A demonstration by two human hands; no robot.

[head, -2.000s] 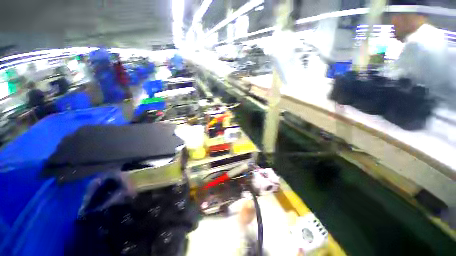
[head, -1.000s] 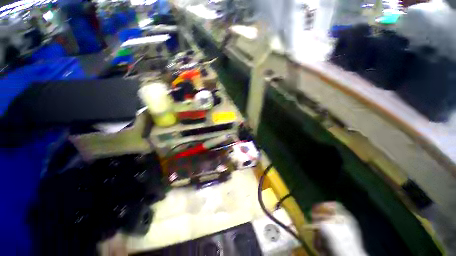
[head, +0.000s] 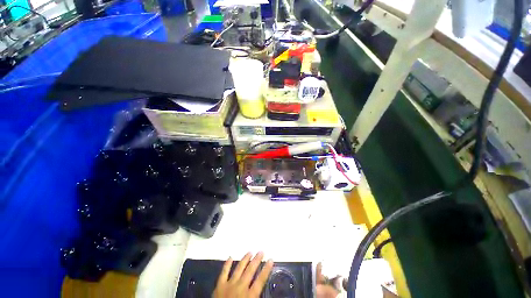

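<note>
A black power strip (head: pixel 198 280) lies across the white bench at the bottom edge, with a round outlet showing near its right end. My left hand (head: pixel 244 279) lies over the strip with its fingers across the top; its thumb and wrist are hidden or cut off. My right hand (head: pixel 326 286) is at the strip's right end, mostly cut off by the picture edge and partly hidden by a thick black cable (head: pixel 365 247). The white test socket (head: pixel 378 272) sits just right of it.
Several black blocks with metal pins (head: pixel 201 215) are piled at left beside the blue bin (head: pixel 35 174). A test box (head: pixel 278 176), a red and white probe (head: pixel 291 151), the tester (head: pixel 285 132) and a cup (head: pixel 249 87) stand ahead. The green conveyor (head: pixel 419 174) runs along the right.
The view has tilted down and steadied. My left hand now lies over the strip. My right hand has come from over the conveyor to the strip's right end.
</note>
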